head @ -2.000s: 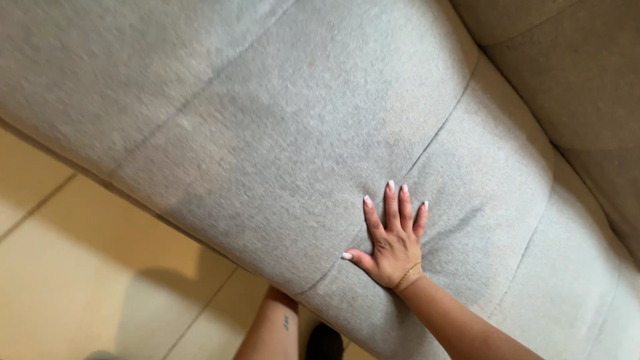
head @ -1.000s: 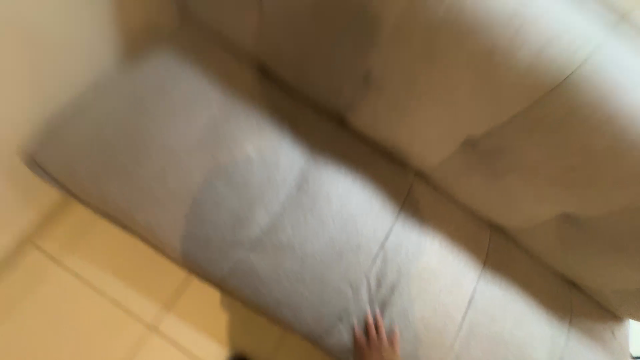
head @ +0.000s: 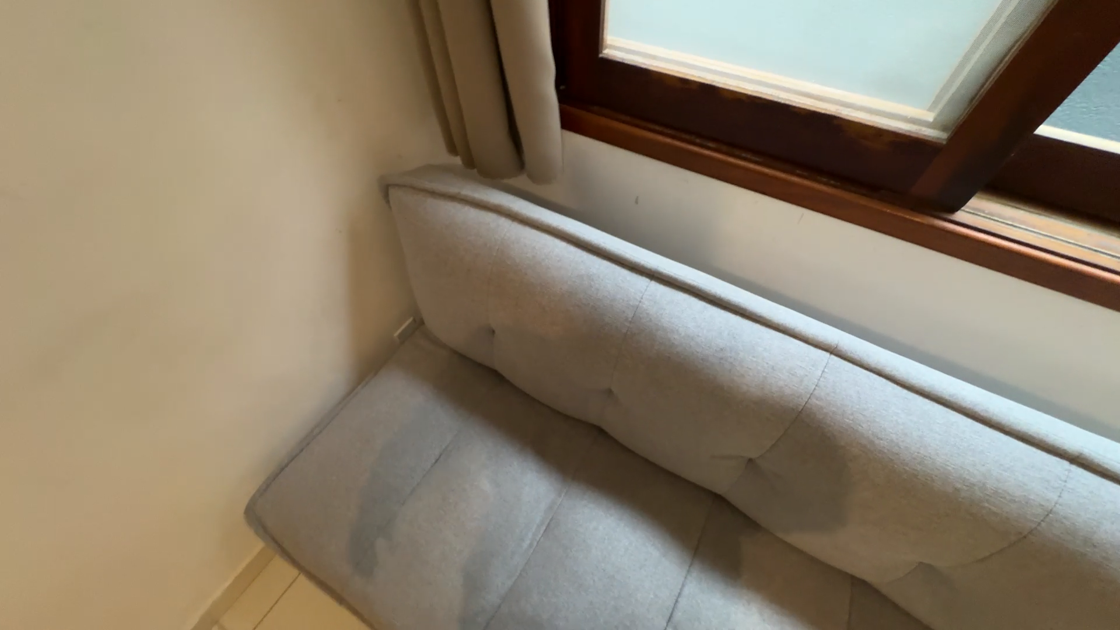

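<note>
Neither my left hand nor my right hand shows in the head view now. A light grey fabric sofa runs from the left middle to the lower right, with a stitched seat (head: 560,534) and a tufted backrest (head: 700,350). The backrest stands upright behind the seat, edged with piping along its top. Darker patches lie on the left part of the seat and on the backrest; whether they are shadow or stain I cannot tell.
A cream wall (head: 175,262) borders the sofa's left end. Behind the backrest, a beige curtain (head: 525,87) hangs beside a brown wooden window frame (head: 770,122) with its sill. Pale floor tiles (head: 289,604) show at the lower left.
The view has swung up to the backrest and window. One hand pressed on the seat with spread fingers earlier, and the other arm hung by the sofa's edge; both are out of view.
</note>
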